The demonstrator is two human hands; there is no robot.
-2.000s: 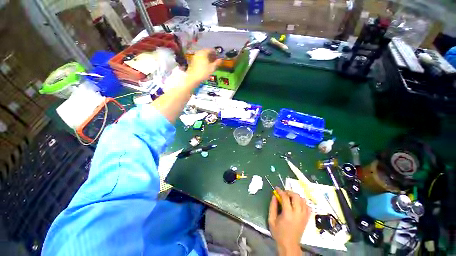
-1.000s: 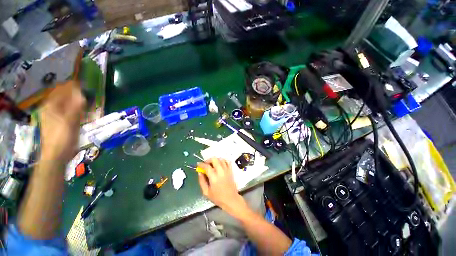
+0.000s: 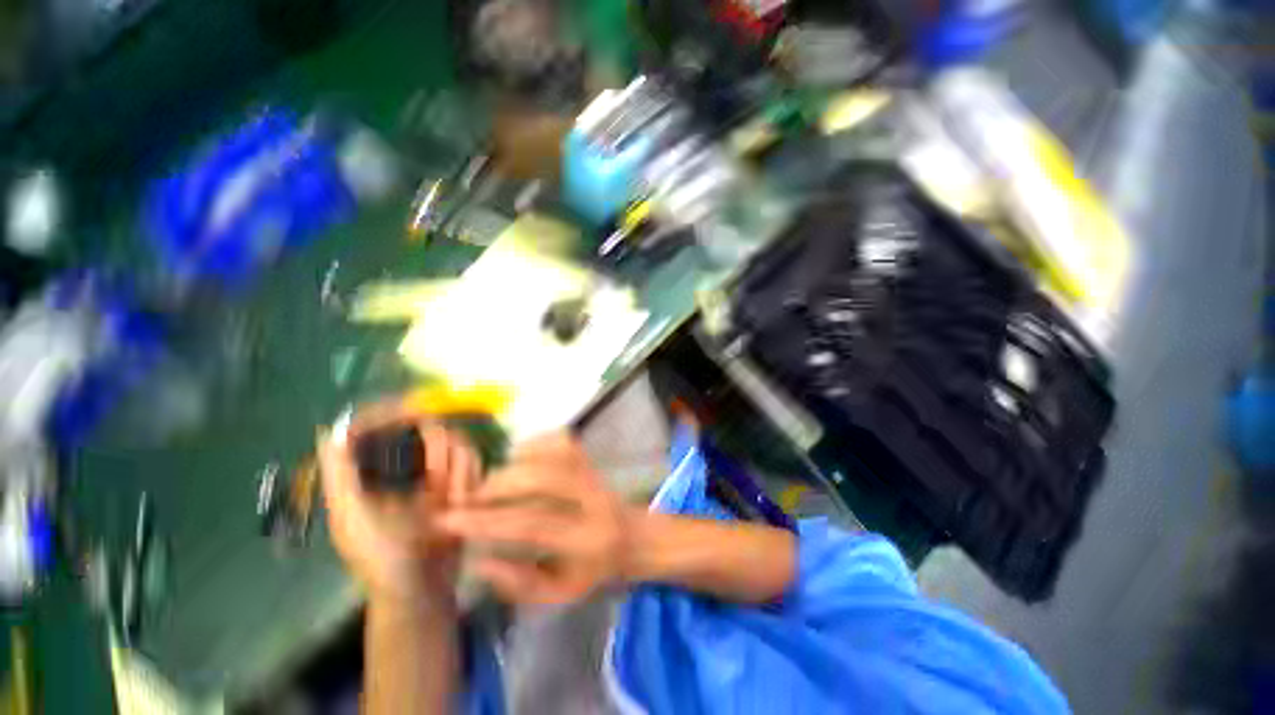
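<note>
The frame is strongly blurred. My left hand (image 3: 385,524) is raised above the bench edge and holds a small dark round watch unit (image 3: 390,457) in its fingertips. My right hand (image 3: 548,524) is beside it, its fingers touching or nearly touching the left hand. A yellow tool (image 3: 459,400) shows just above my hands; the blur hides whether the right hand grips it. Cream paper sheets (image 3: 483,328) lie on the green bench behind the hands, with a small dark piece (image 3: 565,320) on them.
A black compartment tray (image 3: 930,370) stands to the right, below the bench. Blurred blue bins (image 3: 252,196) are at the left. A light-blue bottle (image 3: 604,175) and cables stand behind the paper. The bench edge runs diagonally under the hands.
The view has swung right and down. My left hand has come from the far left to the front with the dark unit. My right hand has moved from the paper to meet it.
</note>
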